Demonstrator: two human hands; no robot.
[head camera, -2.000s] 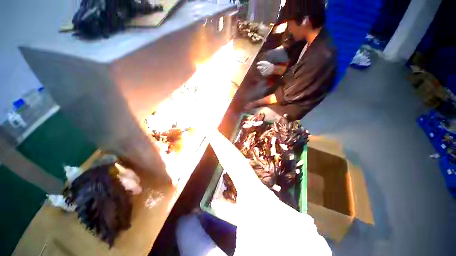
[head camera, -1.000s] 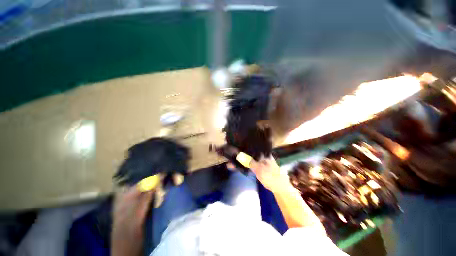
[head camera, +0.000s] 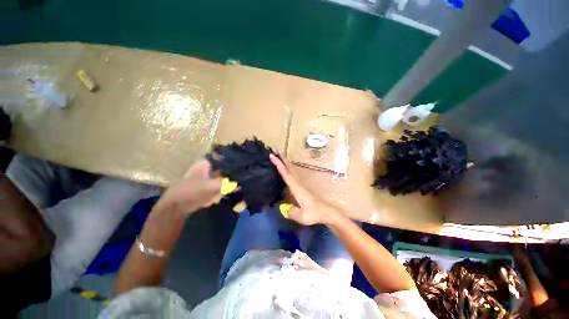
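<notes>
A black shaggy feathered body (head camera: 251, 173) is held above my lap at the table edge. My left hand (head camera: 198, 187) grips its left side, with a yellow cot on the thumb. My right hand (head camera: 306, 198) touches its right side with a finger along the top; a yellow cot shows on its thumb. Whether it holds a small piece is hidden. A small round white glue dish (head camera: 316, 141) and thin pale sticks (head camera: 330, 114) lie on the cardboard. A second black feathered body (head camera: 423, 161) rests at the right.
Two white glue bottles (head camera: 393, 116) lie behind the second body. A yellow cylinder (head camera: 87, 81) lies at the left. A green crate (head camera: 458, 254) of dark feathers is at lower right. A seated coworker (head camera: 75, 218) is at left; another person's arm (head camera: 530, 277) is beside the crate.
The view has swung from the glowing box back to the bench. My right hand has moved from beside the second body to the held body, which is now raised at the table edge.
</notes>
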